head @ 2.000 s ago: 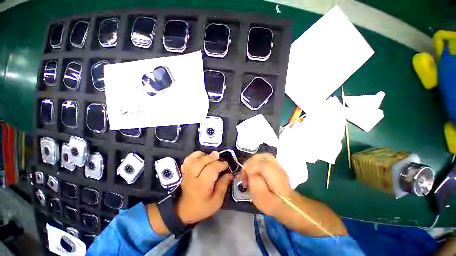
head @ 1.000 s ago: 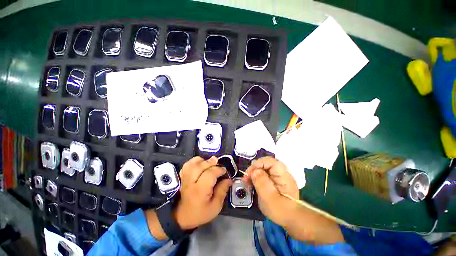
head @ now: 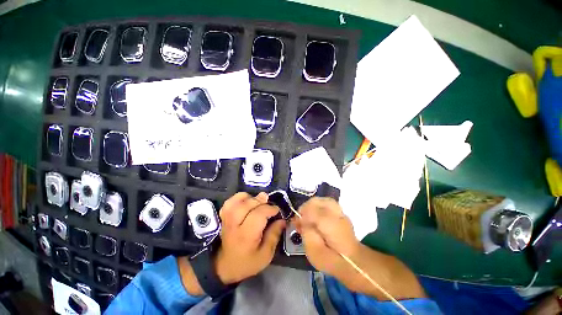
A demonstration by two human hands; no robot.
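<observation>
My left hand (head: 248, 234) holds a dark watch case with a shiny silver rim (head: 281, 202) in its fingertips, above the near edge of the black foam tray. My right hand (head: 326, 231) holds a thin bamboo stick (head: 363, 274) like a pen, its tip at the right side of the rim. The stick's back end runs down past my right wrist. A watch lying back up (head: 295, 240) sits in the pocket just below, partly hidden by my right hand. My fingers hide part of the held case.
The foam tray (head: 288, 126) holds many watches and a label slip (head: 191, 138) with a watch on it. To the right lie blank paper (head: 403, 80), crumpled wipes (head: 394, 172), loose sticks, a tan block with metal top (head: 471, 215) and a blue-yellow object (head: 551, 104).
My right hand first moved back, lowering the stick and showing more of the watch below. Now it is close to the case again, with the stick tip at the rim. The left hand keeps its hold.
</observation>
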